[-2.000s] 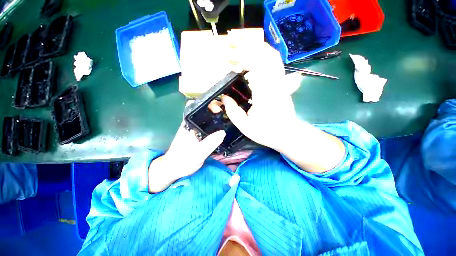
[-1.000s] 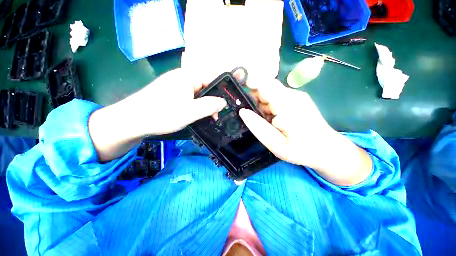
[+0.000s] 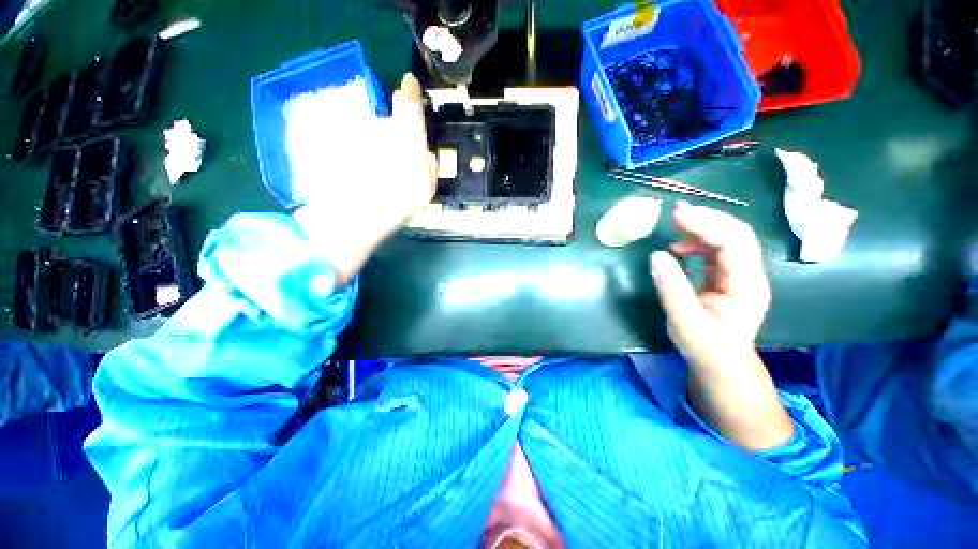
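Note:
A black housing lies open side up in the cream press fixture, with a pale rectangle and a round spot in its left compartment. My left hand is at the housing's left edge, fingers pointing up beside the press; it is overexposed, so its grip is unclear. My right hand is empty, fingers curled and apart, over the bench front. The pale squeeze bottle lies just left of its fingertips, apart from them. The black press stands behind the fixture.
A blue bin of white parts is partly behind my left hand. A blue bin of black parts and a red bin stand right. Tweezers lie below them. Crumpled tissues lie both sides. Several housings stand left, another far right.
The housing went from both hands into the fixture. My left hand moved up to its left edge. My right hand let go and moved right, near the bottle.

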